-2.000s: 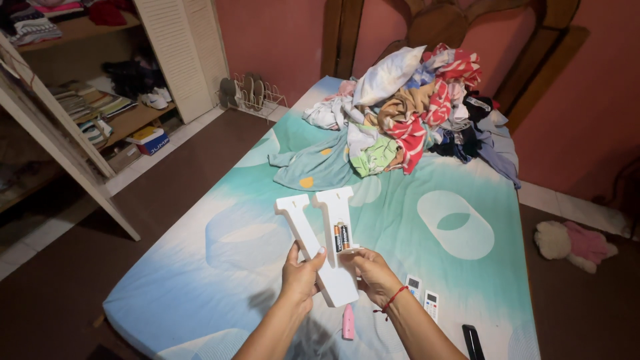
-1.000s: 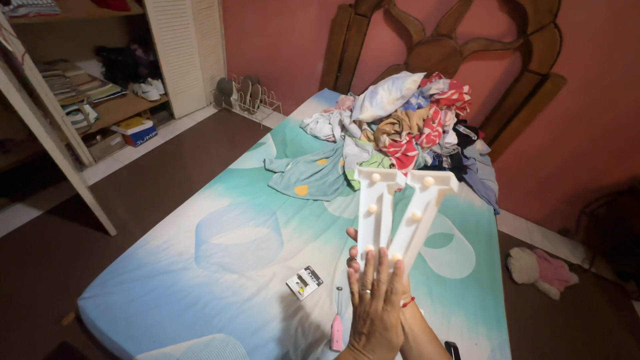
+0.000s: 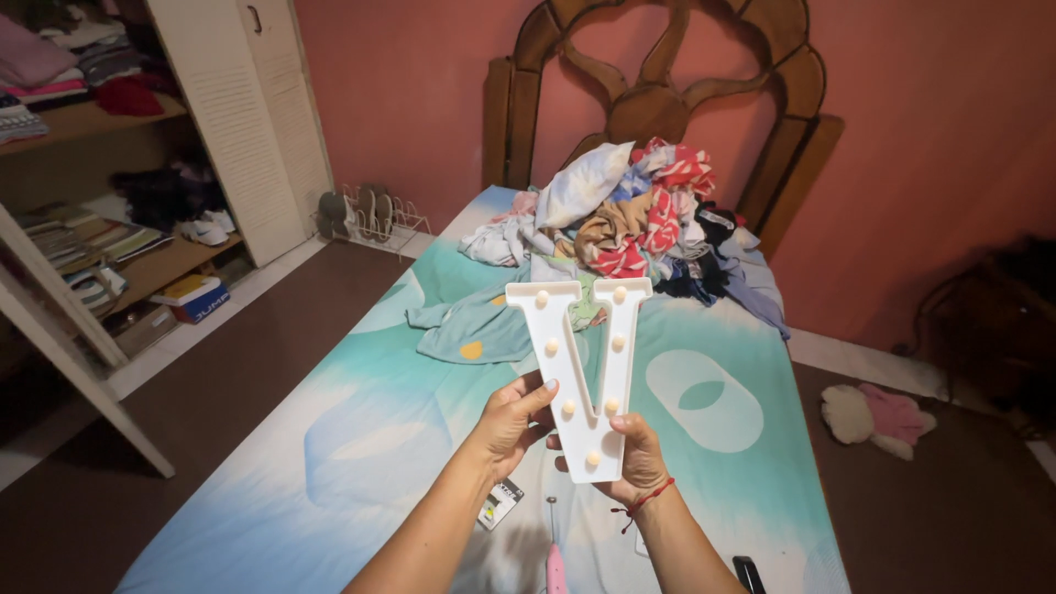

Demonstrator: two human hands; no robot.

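A white V-shaped marquee letter light (image 3: 581,445) is held upright over the bed, its front with several round bulbs facing me. My left hand (image 3: 513,425) grips its left side, thumb on the edge. My right hand (image 3: 639,458) holds the lower right side, the thumb on the front near a bulb and fingers behind; a red string bracelet is on that wrist. Below the letter lie a battery package (image 3: 501,505) and a pink handheld milk frother (image 3: 555,569). The letter's back is hidden.
Crumpled clothes (image 3: 619,223) are heaped near the carved wooden headboard (image 3: 648,111) on the bed (image 3: 363,462). A black object (image 3: 748,573) lies at the lower right. A plush toy (image 3: 879,417) is on the floor; a shoe rack (image 3: 384,219) and an open closet (image 3: 91,140) stand left.
The letter has turned from its back, where batteries showed two seconds ago, to its bulb side. My left hand has moved from the letter's lower front to its left side.
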